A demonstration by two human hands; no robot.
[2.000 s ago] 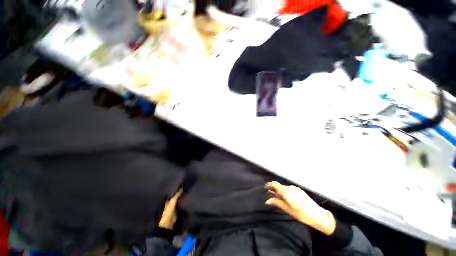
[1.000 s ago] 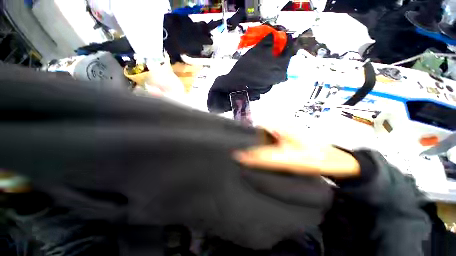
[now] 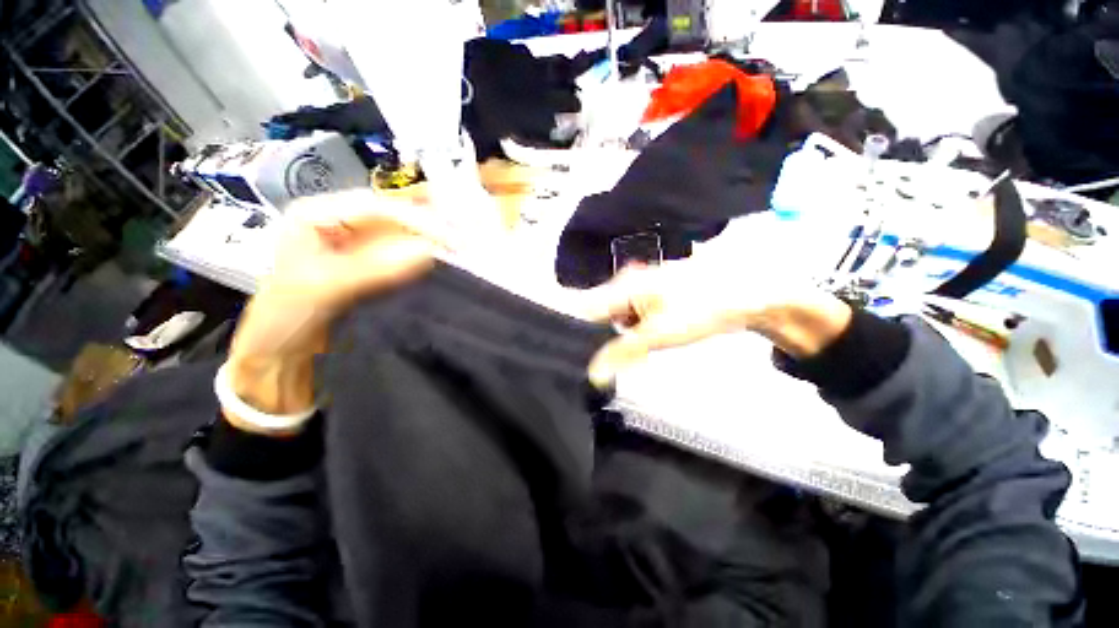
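Note:
Dark grey sweatpants (image 3: 454, 454) hang from both my hands, with the waistband edge stretched between them above my lap. My left hand (image 3: 325, 288) grips the upper left end of the band; a white band is on the wrist. My right hand (image 3: 687, 313) pinches the right end of the band between thumb and fingers, over the table's front edge. Both hands are slightly blurred. No tool can be made out in either hand.
A white table (image 3: 761, 423) has a ruler-marked front edge. A phone (image 3: 636, 250) stands before black cloth (image 3: 669, 184), partly hidden by my right hand. A sewing machine (image 3: 1043, 294) is at right. A grey box with round grille (image 3: 307, 172) is at left. Dark garments (image 3: 117, 491) lie lower left.
The sweatpants, swept blurred across the view a second ago, now hang between both hands. My left hand has come up into view and grips them. The view has shifted left.

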